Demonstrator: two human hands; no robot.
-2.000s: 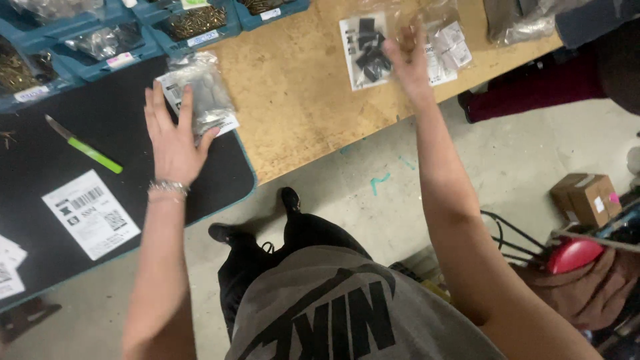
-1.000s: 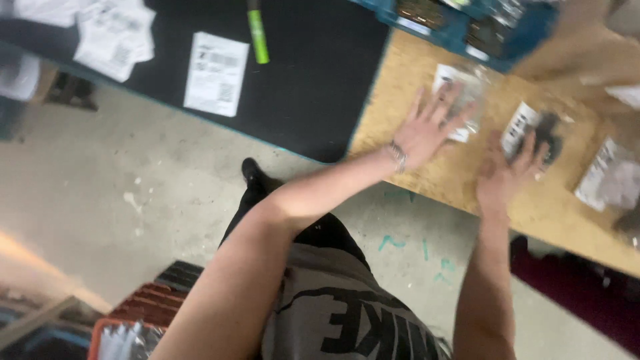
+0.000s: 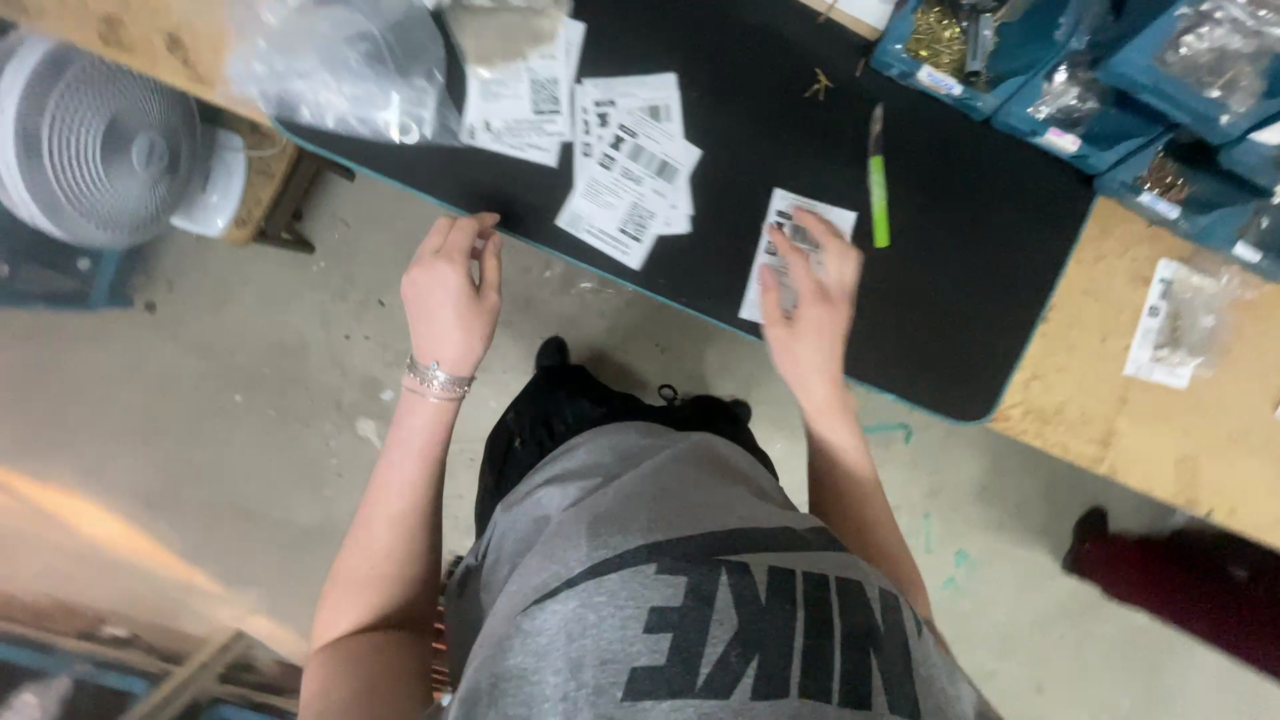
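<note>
My right hand [image 3: 815,300] is over a white printed label sheet [image 3: 755,285] on the black mat [image 3: 960,300], its fingers spread across the paper. My left hand [image 3: 455,285] is just off the mat's front edge, fingers loosely bent, with nothing seen in it. Several overlapping label sheets [image 3: 630,185] lie between the hands, farther back. More sheets [image 3: 545,95] lie left of them, partly beneath a filled bag [image 3: 505,30]. A knife with a green handle [image 3: 879,200] rests right of the single sheet.
A large clear plastic bag [image 3: 345,70] is at the back left, near a white fan [image 3: 110,140]. Blue bins [image 3: 1050,120] of small metal parts stand at the back right. A labelled clear bag [image 3: 1170,325] lies on the wooden tabletop [image 3: 1110,420]. A person's dark red trouser leg [image 3: 1170,590] shows at right.
Both hands have left the bagged items on the wooden tabletop and moved left. My right hand is now at the single label sheet. The view has shifted left along the bench.
</note>
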